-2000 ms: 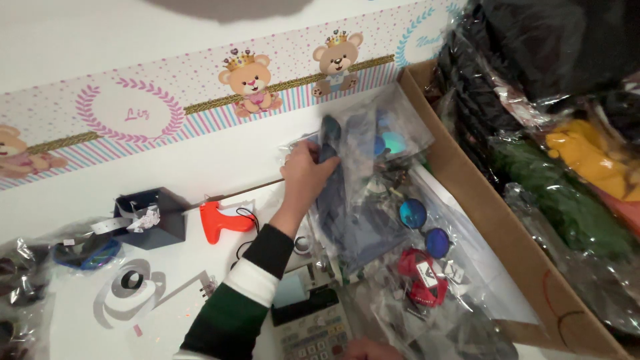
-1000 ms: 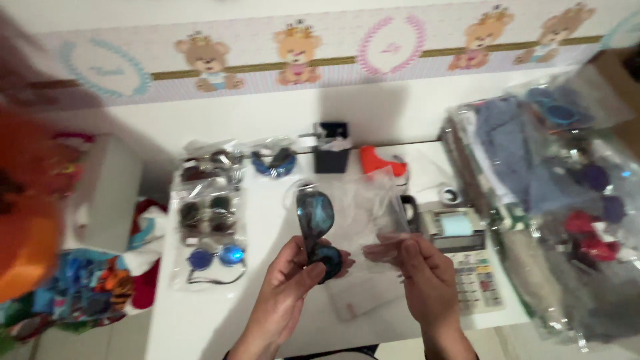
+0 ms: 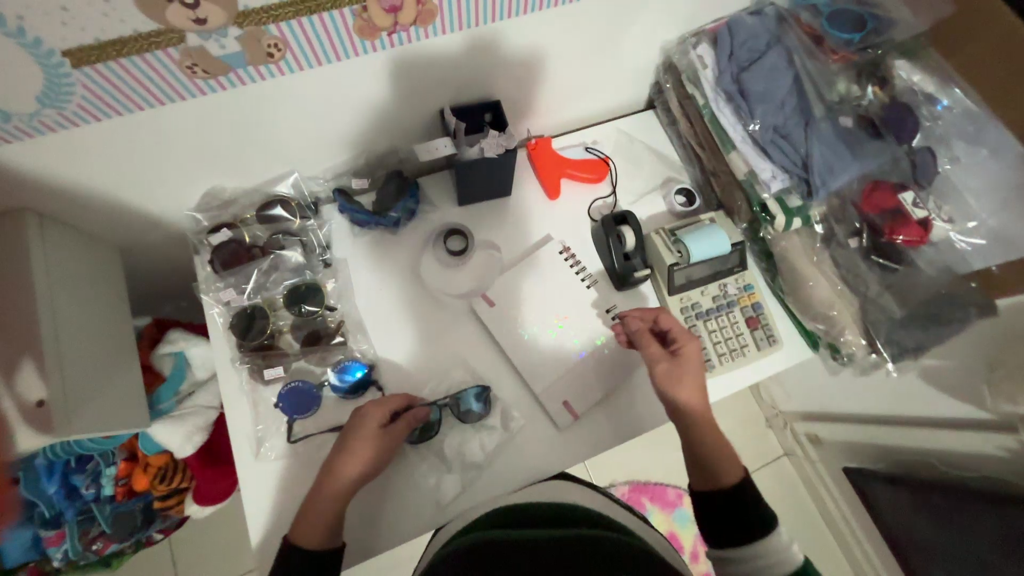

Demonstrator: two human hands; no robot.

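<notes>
My left hand (image 3: pixel 382 432) holds dark-framed sunglasses (image 3: pixel 470 404) with bluish lenses by one side, over a crumpled clear plastic bag (image 3: pixel 468 452) near the table's front edge. My right hand (image 3: pixel 660 348) has its thumb and fingertips pinched together above the right edge of a white spiral notebook (image 3: pixel 552 344); whether something small is between them I cannot tell. Left of my left hand lie round blue-lensed sunglasses (image 3: pixel 300 398). Bagged sunglasses (image 3: pixel 276 320) form a column behind them.
Behind the notebook are a roll of clear labels (image 3: pixel 456 244), a black box (image 3: pixel 484 172), an orange tagging gun (image 3: pixel 560 166) and a black tape dispenser (image 3: pixel 621 250). A printing calculator (image 3: pixel 716 296) stands at right, beside bagged clothes (image 3: pixel 768 104). Blue bagged eyewear (image 3: pixel 376 204) lies at the back.
The sunglasses in my left hand have moved down to the left part of the table. My right hand no longer holds the clear plastic bag seen a second ago. The view has shifted.
</notes>
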